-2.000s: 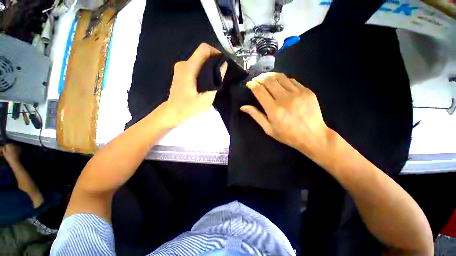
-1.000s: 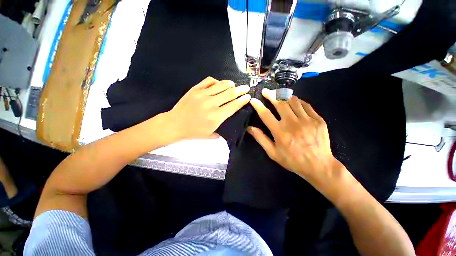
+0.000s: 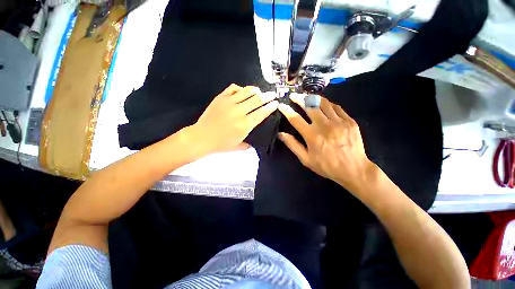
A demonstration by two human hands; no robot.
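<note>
Black fabric panels lie under and around the presser foot and needle of the white sewing machine and hang over the table's front edge. My left hand lies flat on the cloth left of the foot, fingertips close to the needle. My right hand lies on the cloth just right of it, fingers spread, fingertips near the foot. Both hands press on the cloth. A folded part of the cloth shows between them. The exact stitching point is partly hidden by the fingertips.
A brown tape-edged cardboard piece and a grey box are at left. A black fabric strip drapes over the machine arm. Red-handled scissors lie at the right table edge. A red and white container is below. A person's arm shows at far left.
Since two seconds ago, my left hand has gone from holding up a fold to lying flat by the needle. The view has shifted, and the machine head shows more. The hands barely differ over the last second.
</note>
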